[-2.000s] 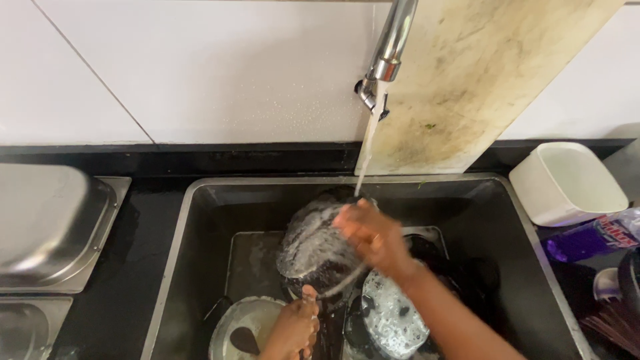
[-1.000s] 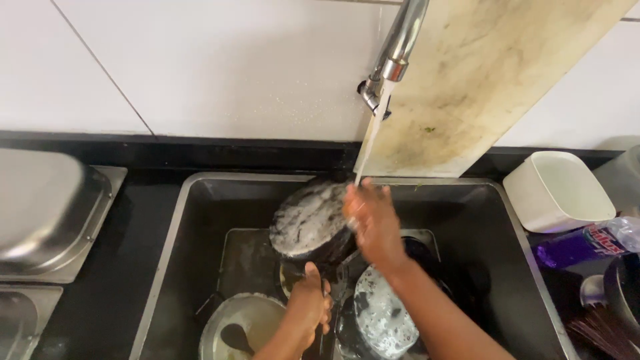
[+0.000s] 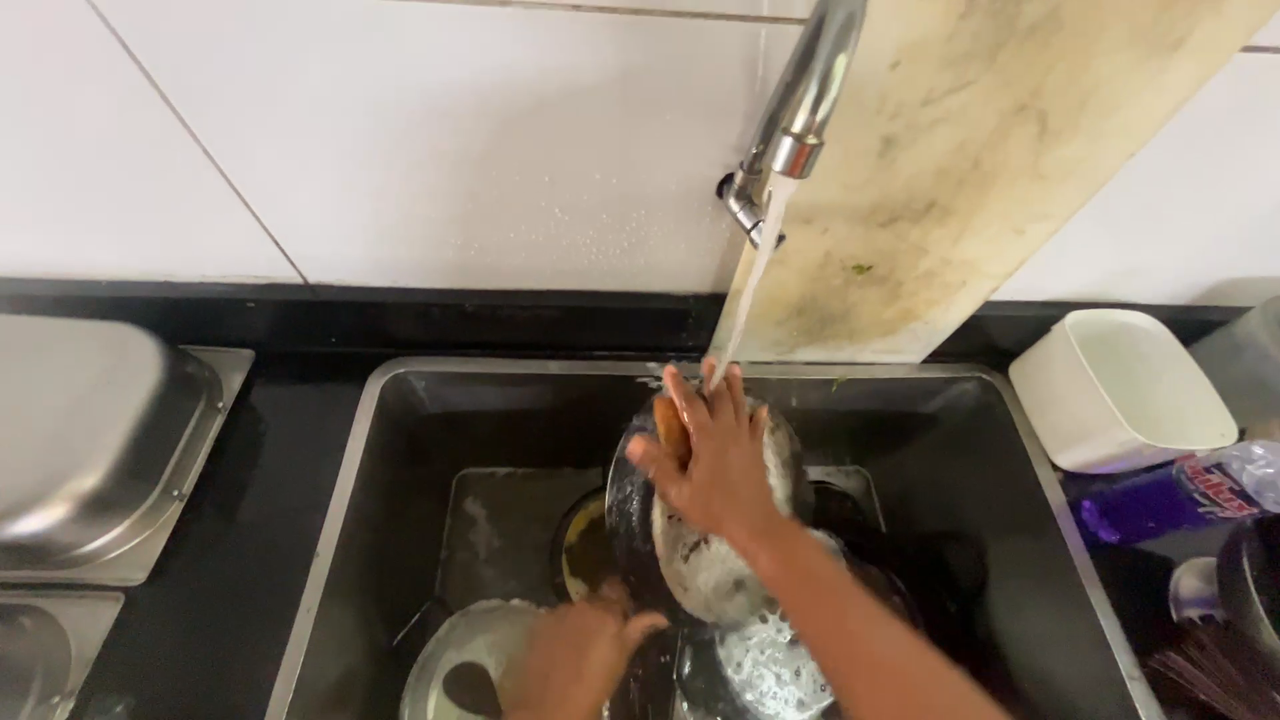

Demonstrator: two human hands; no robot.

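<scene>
In the head view, water runs from the chrome faucet onto the fingers of my right hand. That hand presses an orange-brown scrubber against a dark, soapy pan, whose underside or inside I cannot tell apart. My left hand, blurred, is at the pan's lower left; whether it grips anything does not show. Beside it, a pale bowl with a dark, rounded utensil lies in the dark sink. Below the pan is a suds-covered vessel.
Steel pans stand on the left counter. At the right are a white plastic tub, a bottle of purple liquid and a dark bowl. A stained board leans on the tiled wall behind the faucet.
The soapy pan has moved right, and my right hand now lies spread over its upper part under the stream. My left hand has moved away from the pan's lower edge.
</scene>
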